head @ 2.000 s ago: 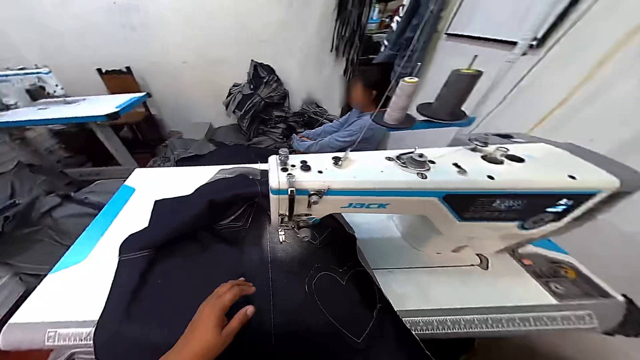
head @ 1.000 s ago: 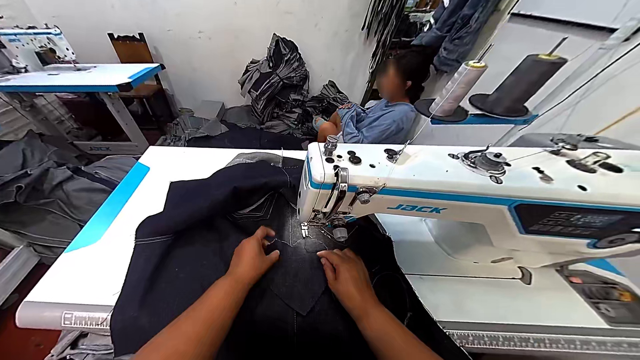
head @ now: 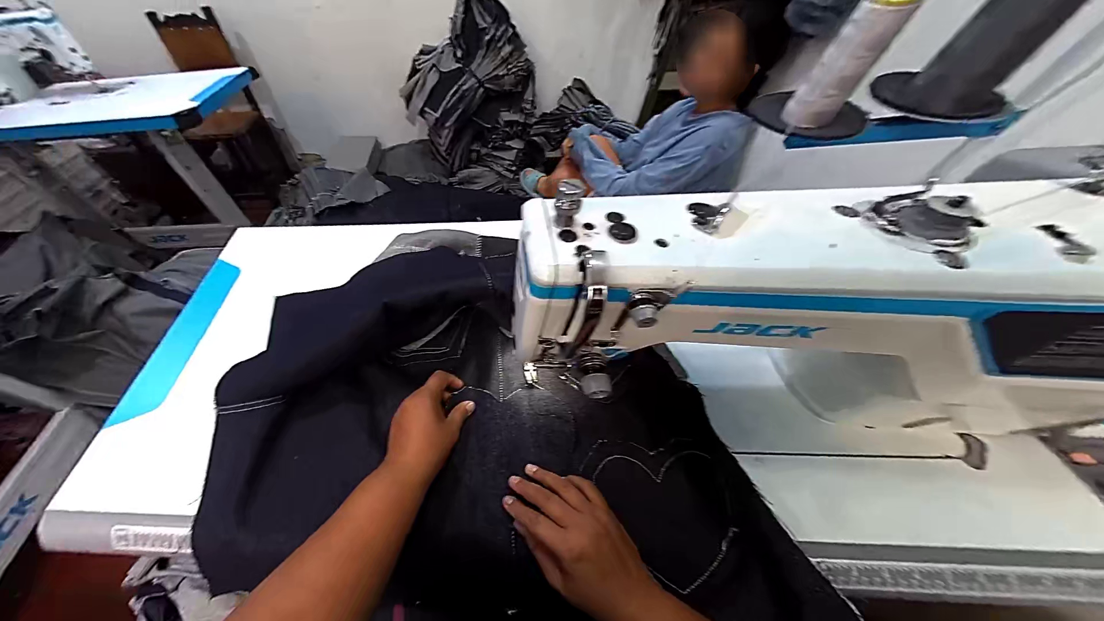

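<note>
Dark denim fabric lies over the white sewing table and under the presser foot of a Jack sewing machine. Light stitching outlines a heart on the fabric at the right, and another stitched line runs close to the foot. My left hand rests on the denim left of the foot, thumb and forefinger a little apart, at the stitched line. Nearer to me, my right hand lies spread on the fabric, left of the heart. Whether the needle is down cannot be told.
Thread cones stand behind the machine. Beyond the table a person in blue sits beside heaped denim pieces. A second sewing table and a wooden chair are at the back left, with grey garments below.
My right hand has moved away from the presser foot, toward me, and lies flatter on the denim. Two seconds ago only my left hand was in view. The heart outline shows clearly again.
</note>
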